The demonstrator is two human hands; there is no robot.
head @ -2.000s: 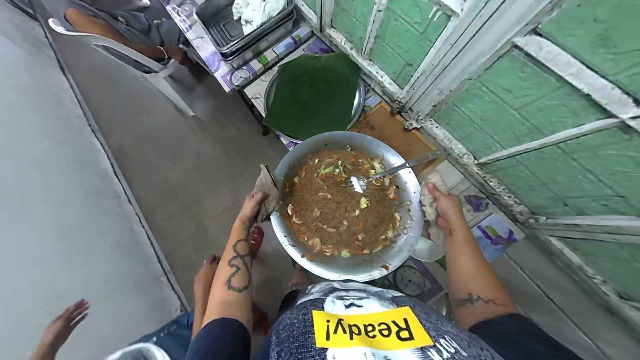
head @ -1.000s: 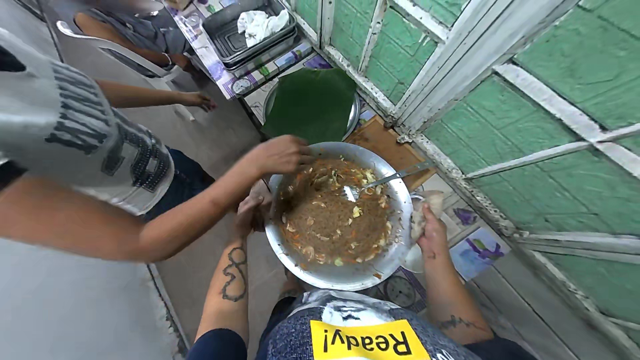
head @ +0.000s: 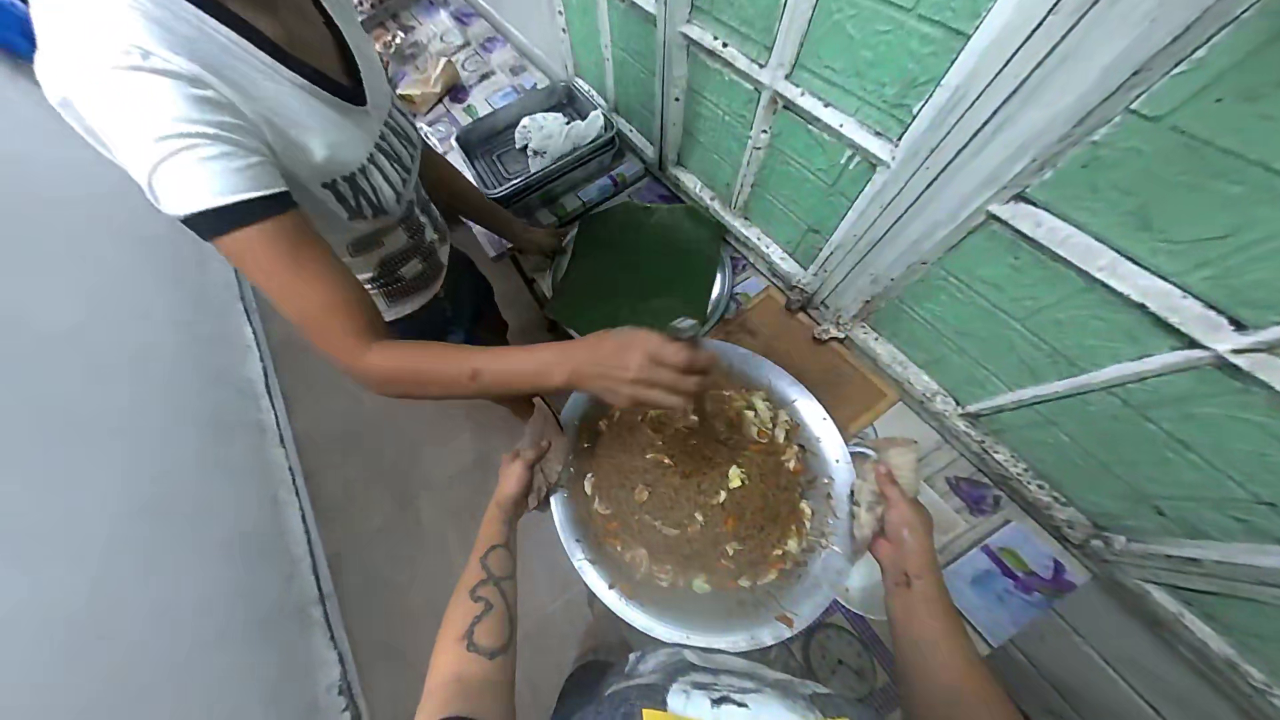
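Note:
A wide metal pan (head: 690,632) of thin brown noodles (head: 670,490) with cabbage and carrot pieces is held between my hands. My left hand (head: 522,470) grips its left side through a brown cloth (head: 546,450). At the right handle my right hand (head: 898,515) is closed on a pale cloth (head: 885,480). Another person's hand (head: 645,370) reaches over the pan's far edge, on a utensil that is mostly hidden. That person's other hand (head: 540,240) touches the edge of a tray bearing a green banana leaf (head: 640,265), just beyond the pan.
The other person (head: 300,180) stands at the left. Beyond the leaf are dark rectangular trays (head: 490,150) with a white cloth (head: 558,136). A brown wooden board (head: 810,360) lies by the green wall (head: 1130,270) with white framing. A white dish (head: 865,585) is partly under the right handle.
The other person has come closer beside the pan. Their hand, over the pan's left rim a second ago, is now on the utensil, and their other hand has reached the leaf tray.

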